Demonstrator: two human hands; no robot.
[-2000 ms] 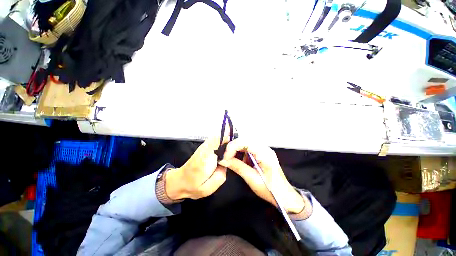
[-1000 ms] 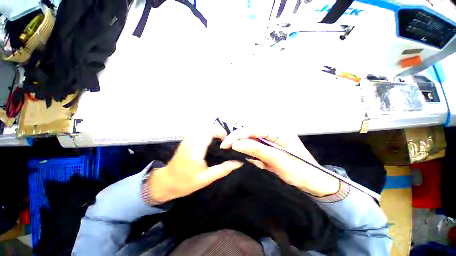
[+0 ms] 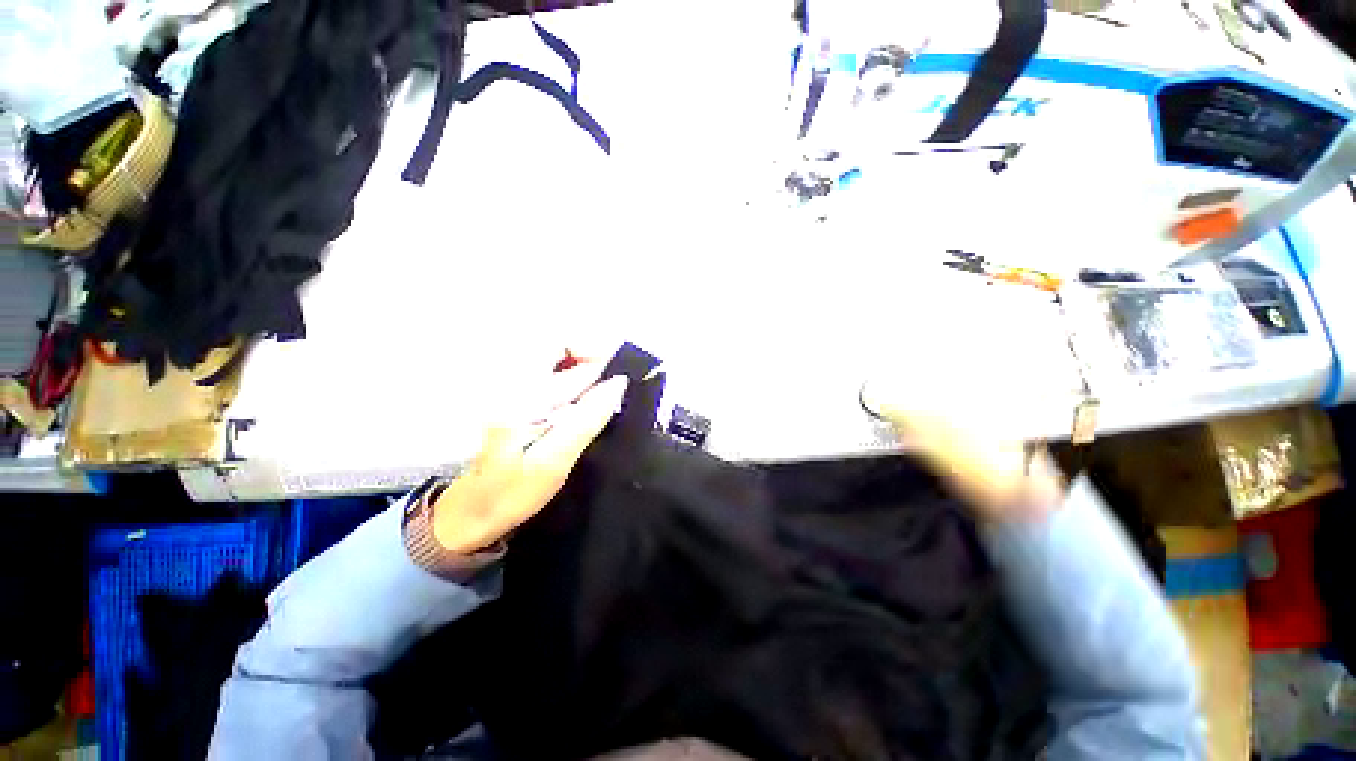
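The black garment (image 3: 714, 565) lies over my lap, its upper edge on the white table's front edge. My left hand (image 3: 543, 446) holds a narrow folded black part of it, raised at the table edge. A small dark label with white marks (image 3: 687, 427) sticks up from the garment's edge, right of that hand. My right hand (image 3: 952, 446) is blurred, off to the right of the garment, over the table's front edge. Its fingers are too washed out to tell what they hold. The thin rod is not clearly visible.
The sewing machine (image 3: 1086, 164) stands at the back right. Orange-handled snips (image 3: 1011, 274) and a clear-lidded pack (image 3: 1167, 330) lie in front of it. Black strips (image 3: 513, 75) lie at the back, with a black cloth heap (image 3: 253, 193) at left. A blue crate (image 3: 171, 595) is below left.
My right hand has moved right, away from my left hand and the garment. My left hand now holds the garment's edge up at the table. The label has come into view.
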